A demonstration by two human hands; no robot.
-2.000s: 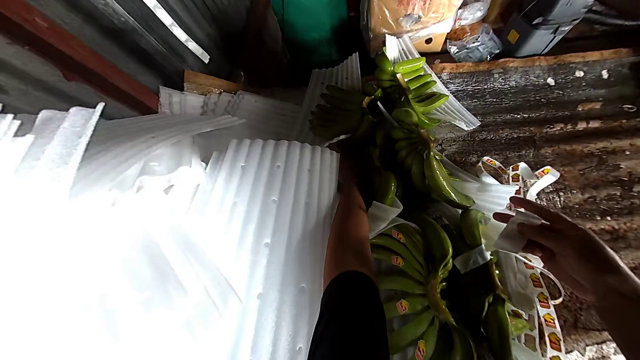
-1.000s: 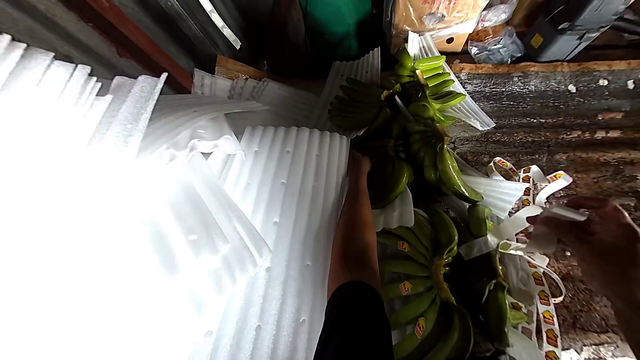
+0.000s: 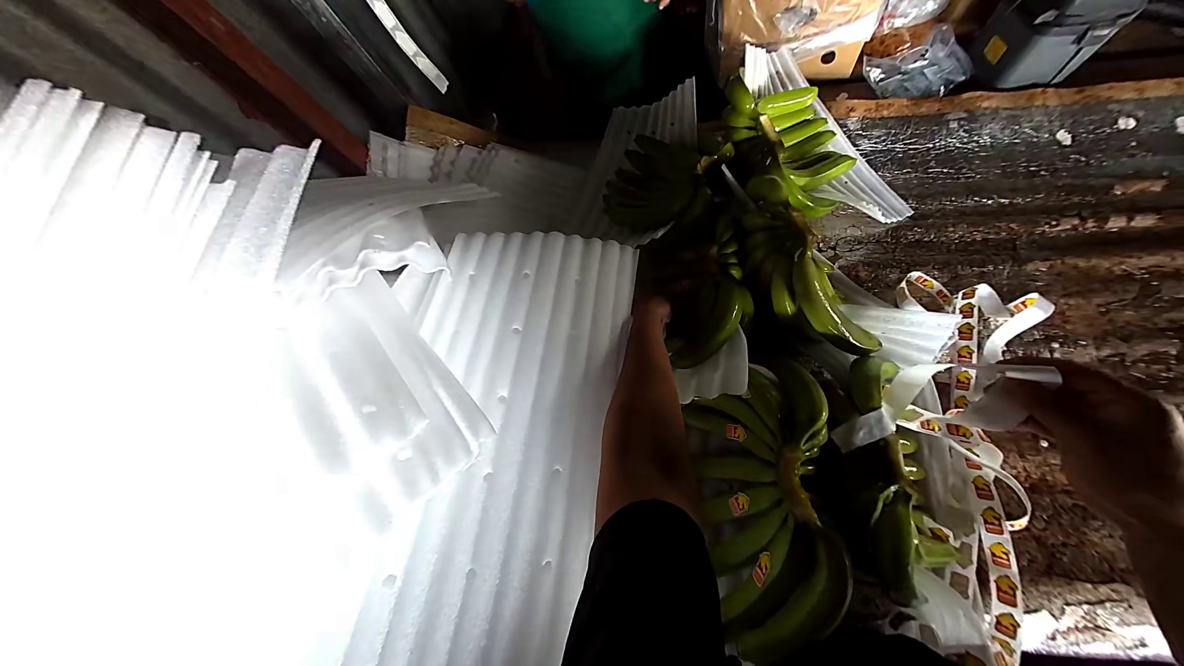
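My left hand (image 3: 653,313) reaches in among the green banana bunches (image 3: 708,324); its fingers are mostly hidden in shadow, so its hold is unclear. At the right, my right hand (image 3: 1045,393) pinches the end of a white strip (image 3: 1004,373) that bends toward the bananas. Beside it hangs a looped sticker tape (image 3: 992,518) with red and yellow stickers. Below my left hand lies a banana hand (image 3: 745,467) bearing several such stickers. More green bananas (image 3: 805,139) lie farther back, with white corrugated foam sheets (image 3: 897,333) between the bunches.
Large white corrugated foam sheets (image 3: 536,370) cover the left side, partly overexposed. A rough corrugated surface (image 3: 1036,213) lies at the right. At the back are a plastic-covered cardboard box (image 3: 805,28), a clear plastic bag (image 3: 918,65), a grey case (image 3: 1045,42) and something green (image 3: 592,37).
My right hand was spread beside the tape two seconds ago; now its fingers are closed on the white strip. My left arm remains among the bananas.
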